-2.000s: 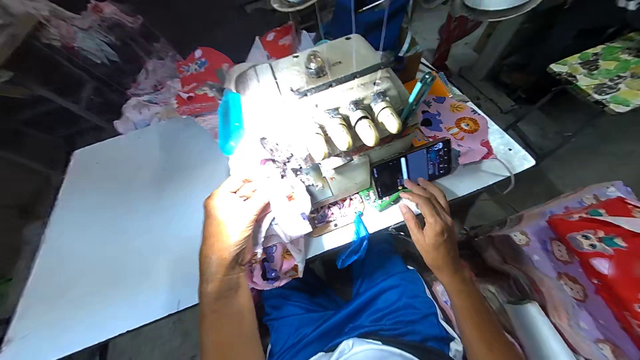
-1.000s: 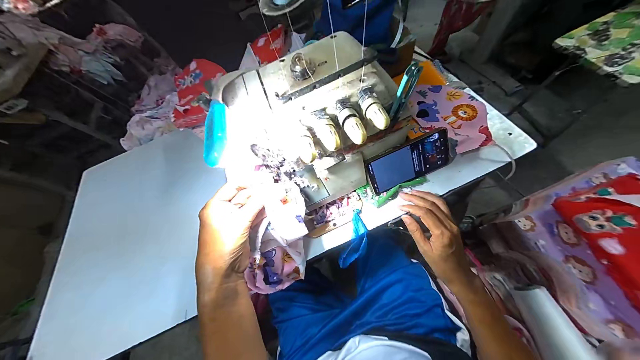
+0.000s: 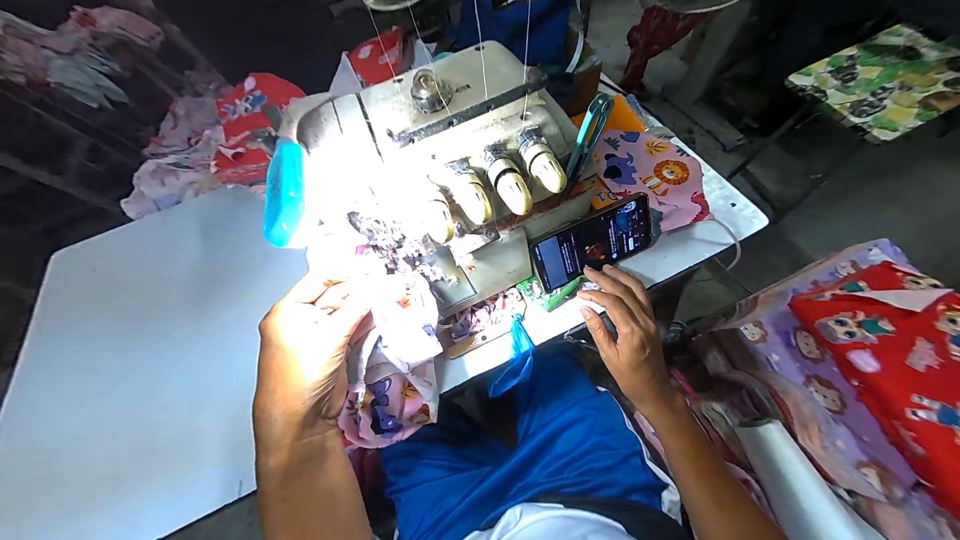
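Note:
My left hand point(image 3: 311, 330) pinches a pink printed fabric piece point(image 3: 397, 360) at the left front of an overlock sewing machine point(image 3: 487, 90); bright glare hides the needle area. The fabric hangs over the table's front edge. A smartphone point(image 3: 592, 240) with its screen lit leans sideways against the machine's front right. Just below it is my right hand point(image 3: 622, 322), fingers spread and holding nothing, fingertips near the phone's lower edge; whether they touch it I cannot tell. Teal thread snips point(image 3: 590, 135) stand at the machine's right end.
The white tabletop point(image 3: 150, 337) stretches left. Pink animal-print fabric point(image 3: 660, 176) lies behind the phone. A blue strip point(image 3: 514, 360) hangs from the front edge. Red printed fabric point(image 3: 885, 337) is piled at the right. Threads run down to the machine, and a blue object point(image 3: 284, 193) is at its left end.
Two seconds ago my right fingers were over the phone's screen; they have since moved down to its lower edge. The phone's screen display has changed. My left hand keeps hold of the fabric.

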